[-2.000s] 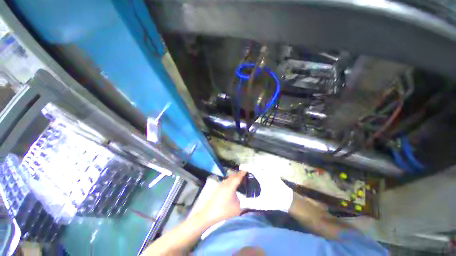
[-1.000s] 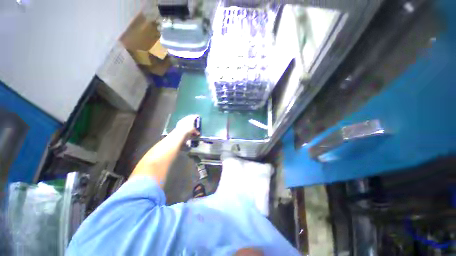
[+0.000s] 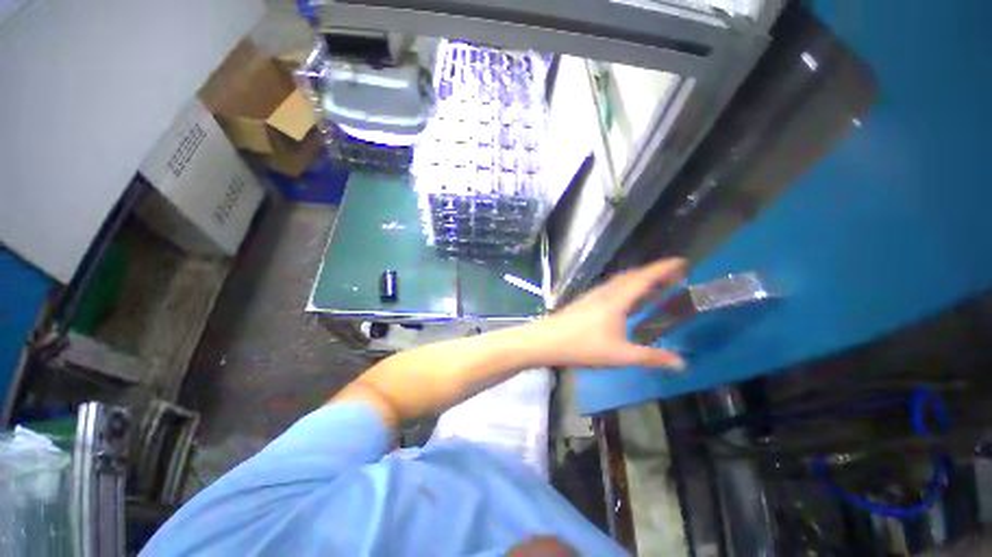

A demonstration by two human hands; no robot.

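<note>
My left hand point(image 3: 625, 318), bare, has its thumb and fingers spread around the near end of a metal handle point(image 3: 731, 291) on the blue machine door point(image 3: 870, 239). Whether it touches the handle is unclear. My right hand is not in view. A black moulded part point(image 3: 388, 285) stands alone near the front edge of the green-topped bench point(image 3: 354, 245). A slim white-handled tool point(image 3: 522, 284) lies on the bench's right side. A high pile of clear blister trays point(image 3: 482, 152) stands behind them.
A pale device point(image 3: 375, 98) stands at the bench's back left. An open brown carton point(image 3: 261, 114) sits on a blue crate point(image 3: 310, 185). A large pale panel point(image 3: 109, 98) is at left. Dark machinery with a blue hose point(image 3: 892, 506) is at lower right.
I have turned from the machine to the bench. My left hand has let go of the black part on the bench and moved right to the door handle. My gloved right hand has left view.
</note>
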